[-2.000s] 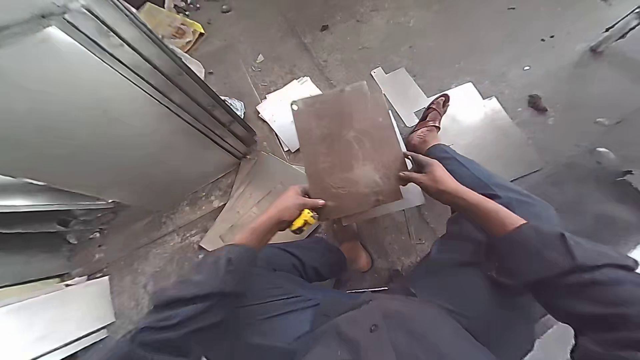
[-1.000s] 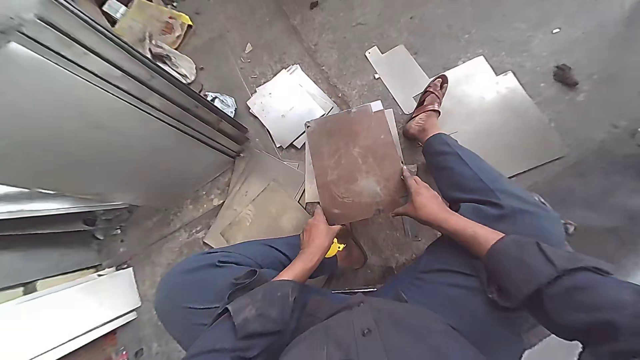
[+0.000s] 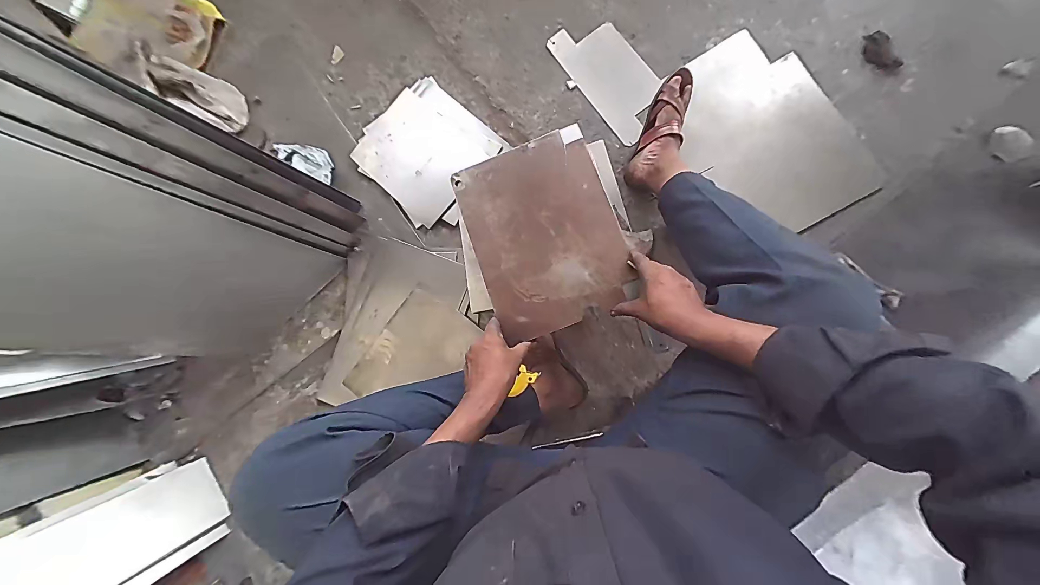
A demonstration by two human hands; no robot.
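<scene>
Between my hands is a brownish flat metal sheet (image 3: 544,236) with a small hole at its upper left corner. My left hand (image 3: 490,363) grips its lower left corner, thumb on top. At the lower right edge, my right hand (image 3: 665,299) holds it between thumb and fingers. Paler sheets show from behind its left and right edges. A yellow object (image 3: 522,380), perhaps a tape measure, is beside my left hand, partly hidden; I cannot tell whether the hand holds it.
Bright metal sheets (image 3: 426,150) lie piled on the floor ahead. Larger sheets (image 3: 780,138) lie beyond my sandalled foot (image 3: 662,130). Dull sheets (image 3: 414,345) rest near my left knee. Large panels (image 3: 154,236) stand at the left, with white strips (image 3: 122,528) below them.
Since two seconds ago, the brown sheet has come down lower between my legs, and both hands have stayed at its edges. The view has shifted slightly.
</scene>
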